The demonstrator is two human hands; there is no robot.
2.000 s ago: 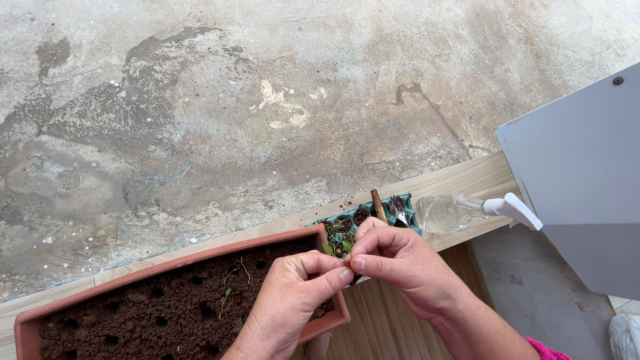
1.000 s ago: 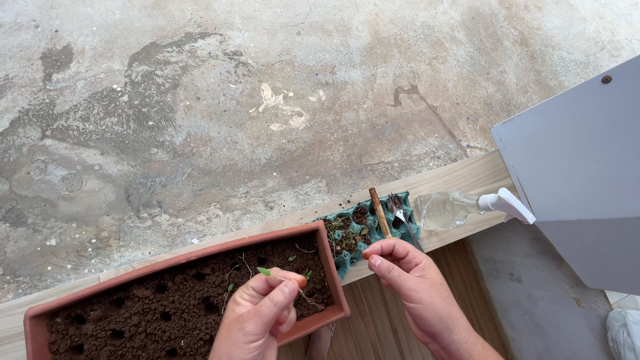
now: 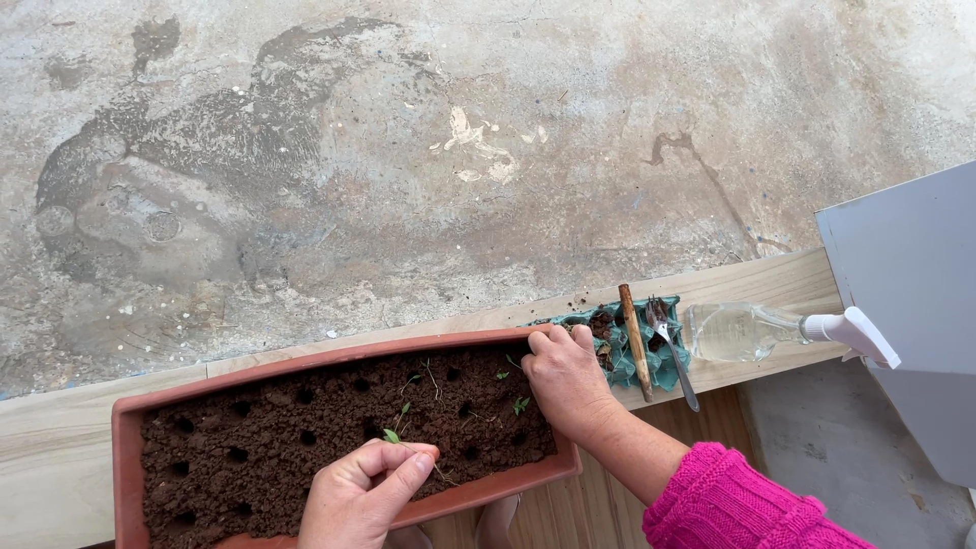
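Note:
A terracotta-coloured rectangular planter [image 3: 343, 347] is filled with dark soil [image 3: 259, 457] pocked with several holes. My left hand [image 3: 374, 488] pinches a small green seedling [image 3: 392, 436] between thumb and forefinger over the soil, its thin roots hanging down. My right hand [image 3: 568, 374] rests at the planter's right end, fingers curled down by the rim; whether they hold anything is hidden. Several little seedlings [image 3: 521, 405] lie or stand on the soil near it. Beside the planter is a teal egg carton [image 3: 621, 370] with soil in its cups.
Across the carton lie a wooden stick [image 3: 634, 343] and a metal fork [image 3: 674, 354]. A clear spray bottle [image 3: 736, 332] with a white nozzle lies on its side on the wood-look ledge [image 3: 770, 286]. A grey panel [image 3: 915, 305] stands at the right; worn concrete [image 3: 366, 198] lies beyond.
My hands were together at first, then parted. My right hand has moved left from near the carton to the planter's right end. The left still holds a seedling, now over the soil.

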